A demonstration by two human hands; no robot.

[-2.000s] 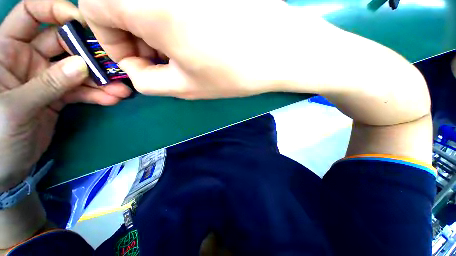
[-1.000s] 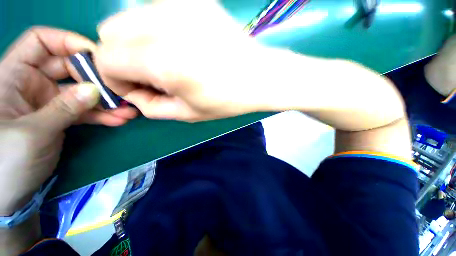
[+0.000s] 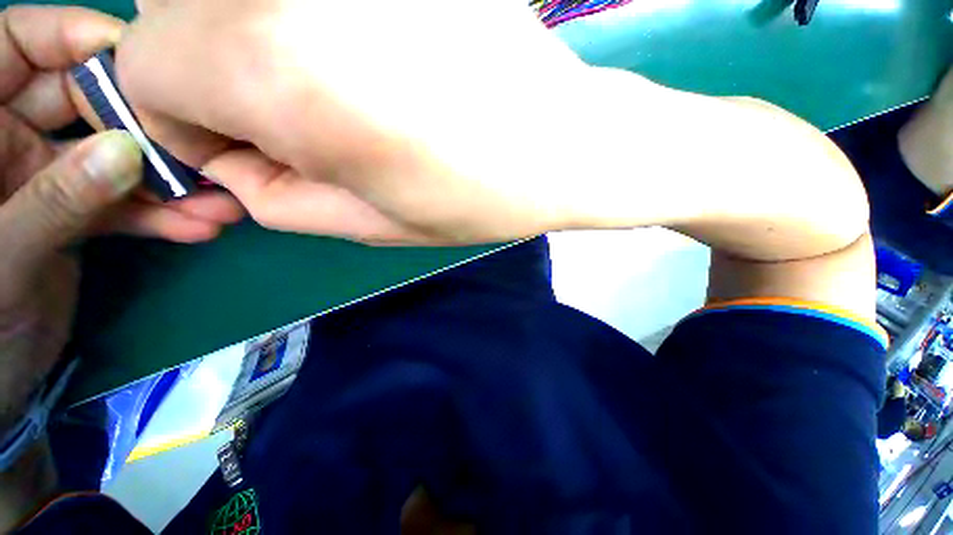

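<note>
A black connector housing (image 3: 134, 128) with a white strip along its face is at the upper left, tilted. My left hand (image 3: 63, 157) grips it between thumb and fingers. My right hand (image 3: 240, 115) is closed up against the housing's right side, its fingertips mostly hidden behind the hand. A small bit of reddish wire (image 3: 206, 181) shows between the housing and my right fingers. The other wires at the housing are hidden by my right hand, so I cannot tell what its fingers hold.
The green table (image 3: 314, 274) lies under my hands, its edge running diagonally before my body. A bundle of coloured wires (image 3: 580, 8) lies at the top. A dark object (image 3: 804, 10) is at the upper right. Another person's arm (image 3: 929, 146) shows at the right edge.
Both hands and the housing have shifted left and up in view since one second ago. The wires seen at the housing two seconds ago are now mostly covered by my right hand.
</note>
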